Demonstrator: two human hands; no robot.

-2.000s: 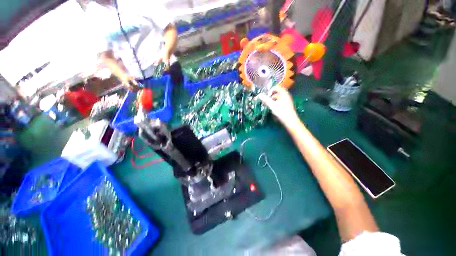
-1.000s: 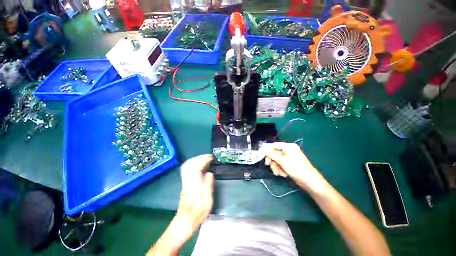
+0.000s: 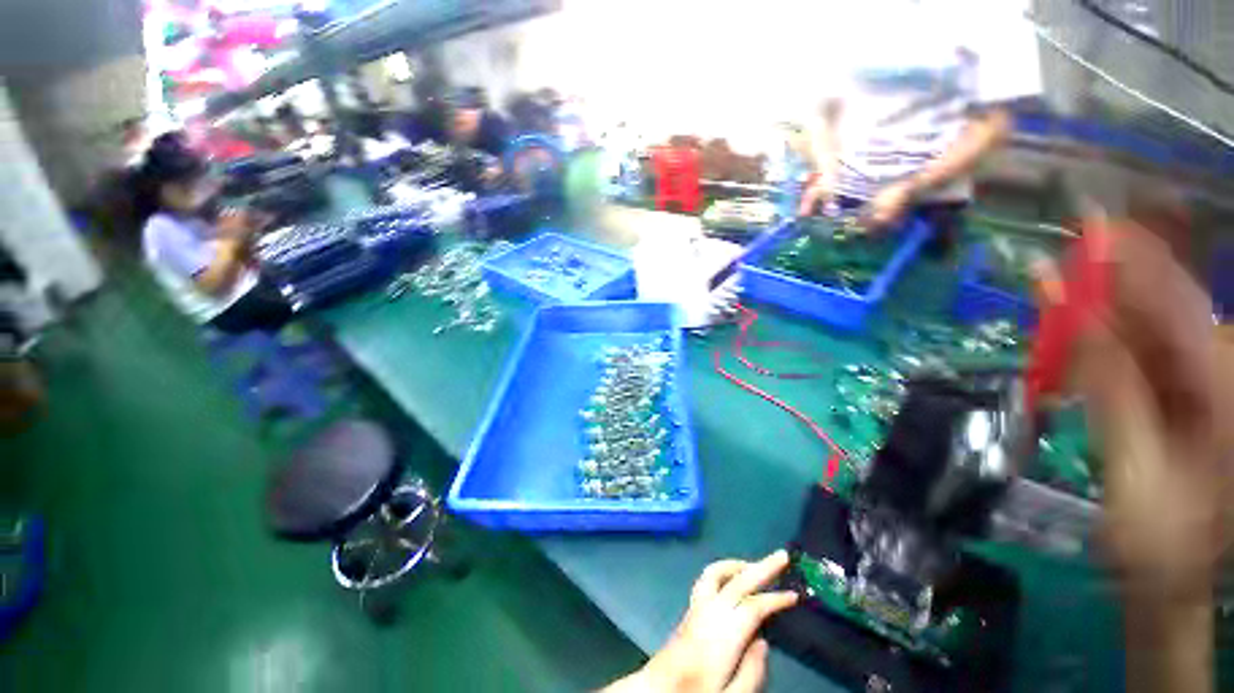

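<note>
The test fixture point(image 3: 981, 575) stands at the lower right with its black base and upright part. A green circuit board point(image 3: 880, 612) lies across it under the pressing part. My left hand point(image 3: 717, 634) is at the board's left end, fingers apart, fingertips at the fixture's edge; whether they touch the board is unclear. My right hand point(image 3: 1164, 366) is blurred at the right, closed around the red toggle clamp handle point(image 3: 1079, 305). The finished-board tray point(image 3: 521, 420) lies left of the fixture with boards in rows.
Smaller blue bins point(image 3: 508, 271) stand behind the tray. A white box point(image 3: 677, 271) has red leads point(image 3: 785, 402) running to the fixture. Loose boards point(image 3: 873, 386) lie behind the fixture. A person point(image 3: 907, 142) reaches into a blue bin; another person point(image 3: 196, 251) sits far left. A stool point(image 3: 332, 477) stands left of the bench.
The view has swung left. My right hand has left the board and gone up to the red handle. The board now lies in the fixture, with my left hand still near its left end.
</note>
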